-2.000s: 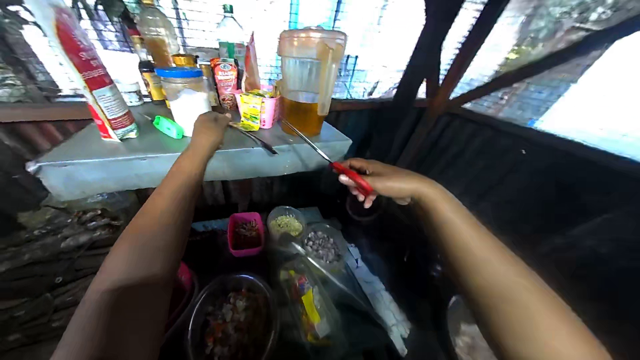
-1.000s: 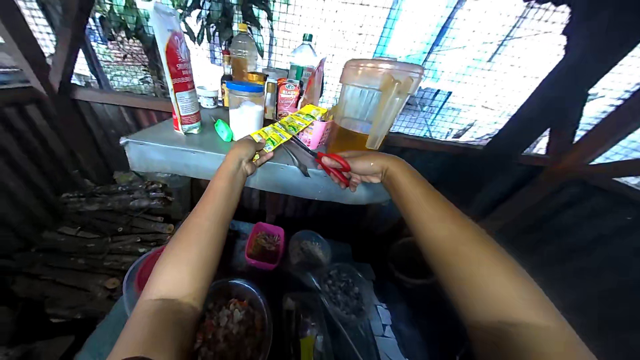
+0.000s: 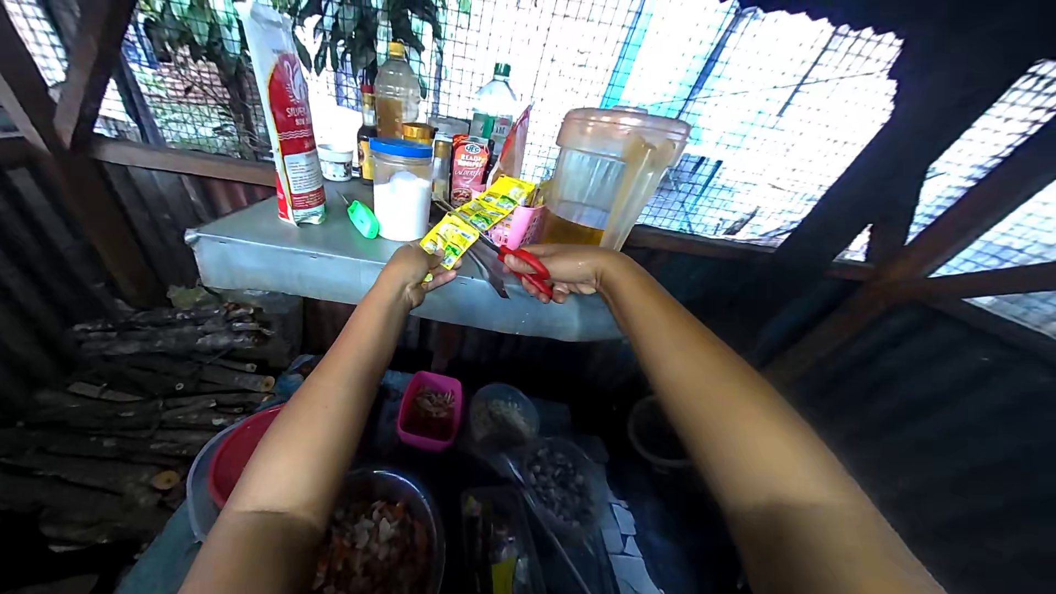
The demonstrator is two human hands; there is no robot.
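My left hand point(image 3: 419, 274) grips the near end of a strip of yellow seasoning sachets point(image 3: 485, 216), which slants up and right over the shelf. The red handles of a pair of scissors point(image 3: 528, 266) are in my right hand point(image 3: 565, 271); their blades point left against the strip, and whether they are parted cannot be told. Just behind is a pink cup point(image 3: 521, 227). A dark, flat utensil point(image 3: 488, 272) lies over the shelf's front edge between my hands. A blue-lidded jar of white powder point(image 3: 402, 194) stands behind my left hand, and a pitcher of amber liquid point(image 3: 606, 181) behind my right.
On the covered shelf point(image 3: 330, 276) stand a red-and-white bag point(image 3: 293, 124), a green plastic item point(image 3: 362, 219) and bottles. Below are a pink container point(image 3: 430, 410), a bowl of chopped food point(image 3: 375, 536), a clear bowl point(image 3: 503, 417) and a tub of dark pieces point(image 3: 561, 487). Firewood point(image 3: 157, 396) lies left.
The yellow sachet strip, earlier standing among the things on the shelf, is now in my left hand. The scissors have come to the strip. The view has shifted.
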